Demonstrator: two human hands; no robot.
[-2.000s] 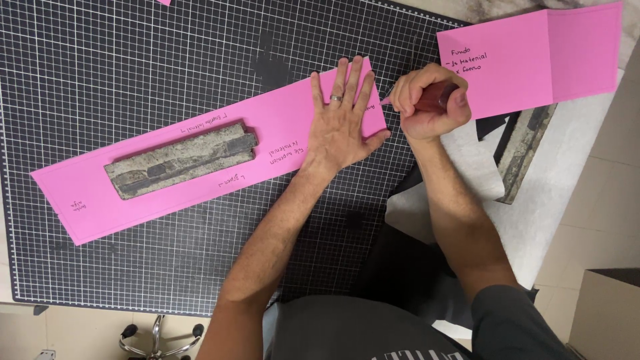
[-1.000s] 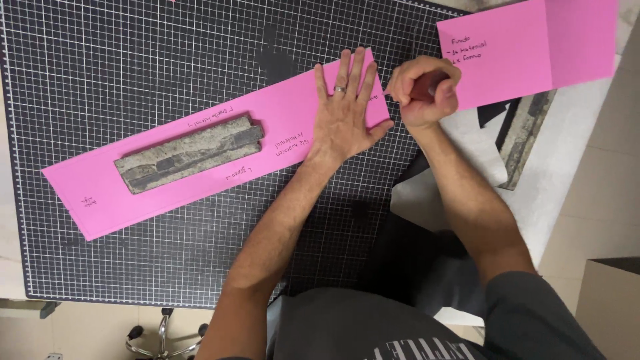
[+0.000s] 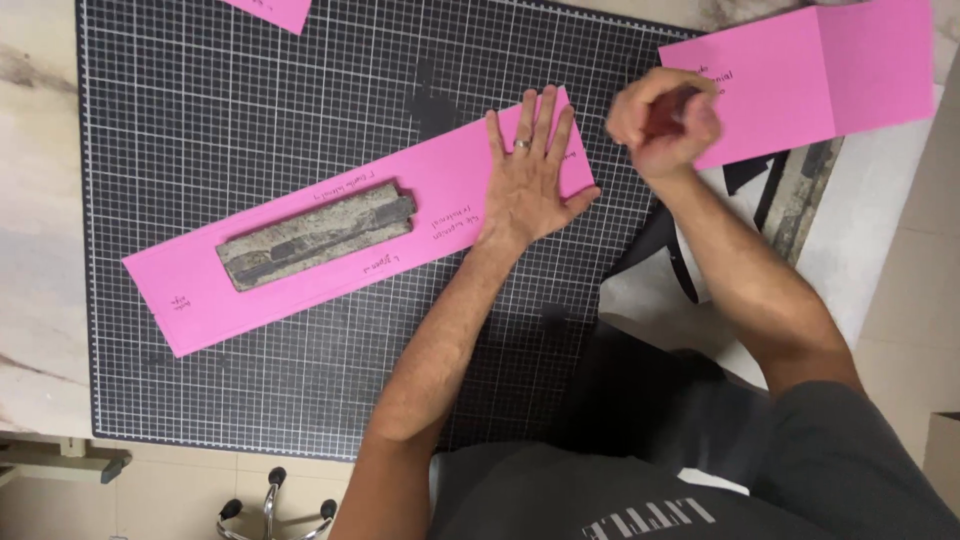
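Observation:
My left hand (image 3: 529, 176), with a ring on one finger, presses flat with spread fingers on the right end of a long pink card pattern piece (image 3: 450, 180) that bears handwriting. A worn grey metal bar (image 3: 319, 236) lies on the card's left half. Beside the card's right end, my right hand (image 3: 664, 124) is raised and blurred, its fingers curled around a dark reddish handle (image 3: 671, 112). The tool's tip cannot be made out. Both hands are over a black gridded cutting mat (image 3: 300, 397) or its right edge.
A folded pink card (image 3: 780, 82) with writing lies at the upper right, over another worn bar (image 3: 802, 202), black scraps and white sheet material (image 3: 847, 225). Part of a pink card (image 3: 281, 11) shows at the top. A chair base (image 3: 274, 510) stands on the floor below the mat.
My right hand has moved away from the card's right end, up and to the right, still curled around the handle. My left hand stays spread on the card.

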